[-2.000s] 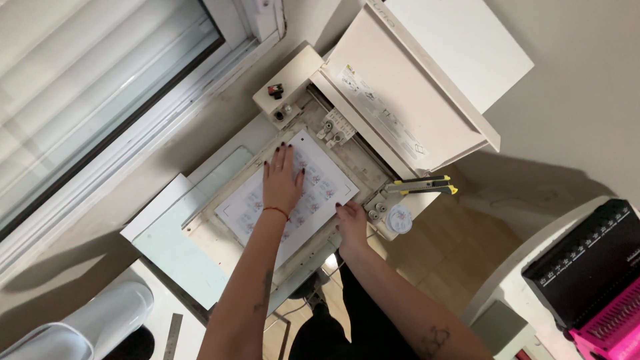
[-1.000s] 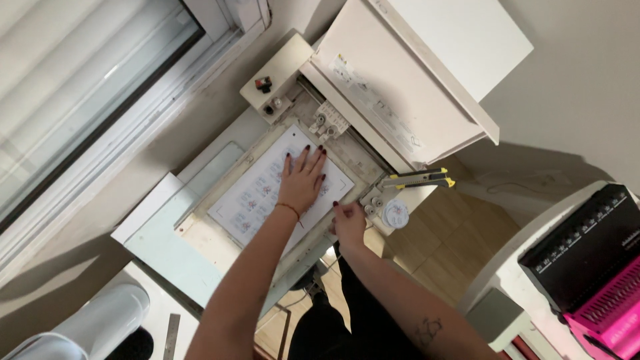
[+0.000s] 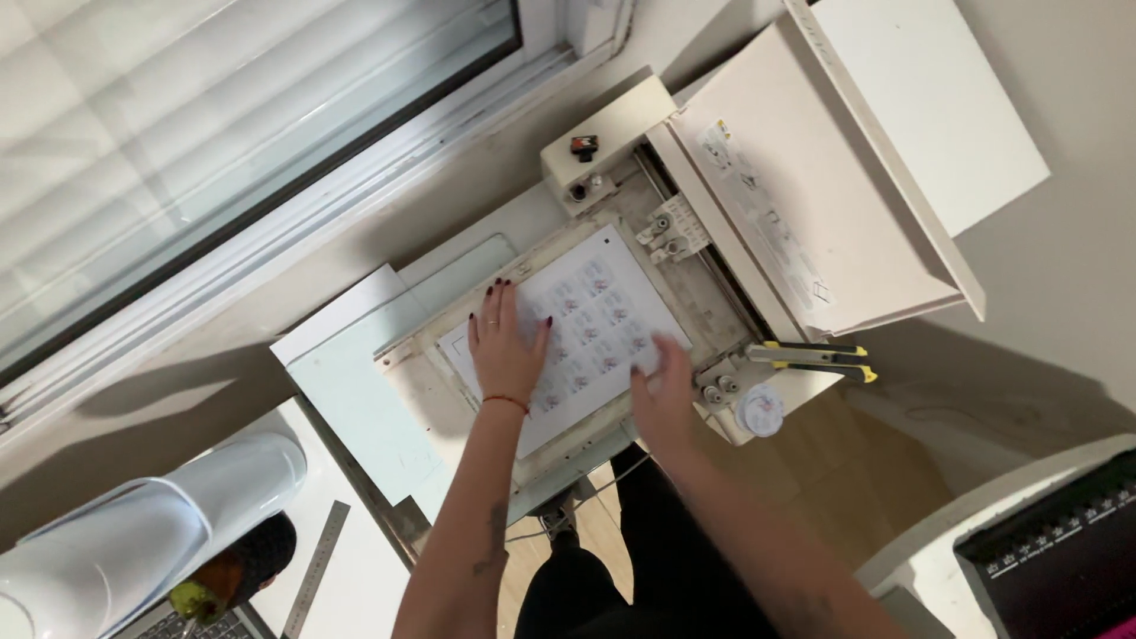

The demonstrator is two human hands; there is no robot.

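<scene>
A white sheet printed with rows of small designs (image 3: 586,333) lies on a stained cutting mat (image 3: 426,377) in front of an open desktop cutting machine (image 3: 612,133). My left hand (image 3: 510,342) rests flat on the sheet's left part, fingers apart. My right hand (image 3: 661,390), somewhat blurred, is at the sheet's lower right edge with its fingers bent; whether it grips the edge is unclear. The machine's tool carriage (image 3: 672,232) sits just beyond the sheet's upper right edge. Yellow-and-black utility knives (image 3: 816,357) and a round printed sticker stack (image 3: 760,410) lie on the machine's right end.
The machine's raised lid (image 3: 799,177) leans back by the wall. A window (image 3: 266,89) is at upper left. At lower left are rolled glossy sheets (image 3: 160,532), a metal ruler (image 3: 318,568) and part of a laptop keyboard (image 3: 222,627). A black binding machine (image 3: 1056,541) stands at lower right.
My left hand has moved from the middle of the sheet toward its left part, uncovering more printed designs. My right hand has moved onto the sheet's right edge area.
</scene>
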